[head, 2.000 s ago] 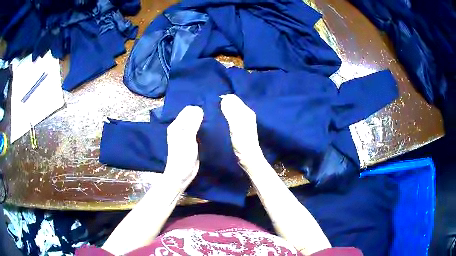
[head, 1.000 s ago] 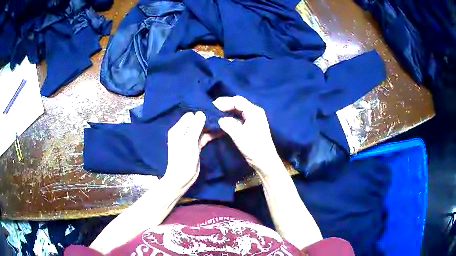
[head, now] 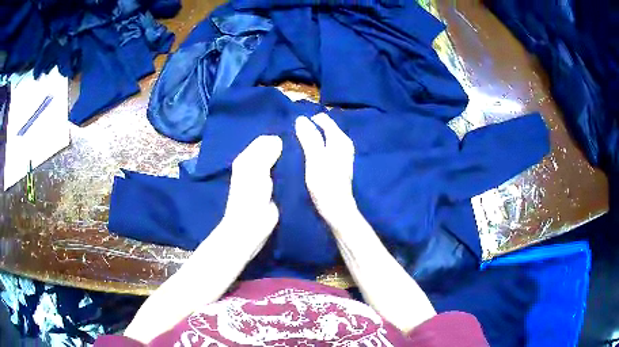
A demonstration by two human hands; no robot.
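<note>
A navy jacket (head: 400,176) lies spread in front of me, matte side out, one sleeve to the left and one to the right. My left hand (head: 254,179) is on its middle, fingertips pinching or pressing the cloth; the fingers' undersides are hidden. My right hand (head: 327,159) lies just right of it, fingers nearly straight on the cloth, apart from the left hand. I cannot tell whether it grips the cloth. A patch of shiny lining (head: 441,254) shows at the jacket's lower right.
Another navy jacket (head: 366,54) with shiny lining lies behind. Dark garments heap at far left (head: 102,41) and far right (head: 563,68). White paper (head: 51,129) with a pen (head: 34,116) and yellow snips (head: 31,184) lie left. A blue bin (head: 560,291) holding navy cloth is lower right.
One second ago both hands pinched a gathered bit of cloth near the middle. Now the right fingers are straighter and farther up, and the cloth between the hands lies flatter. The view has shifted slightly.
</note>
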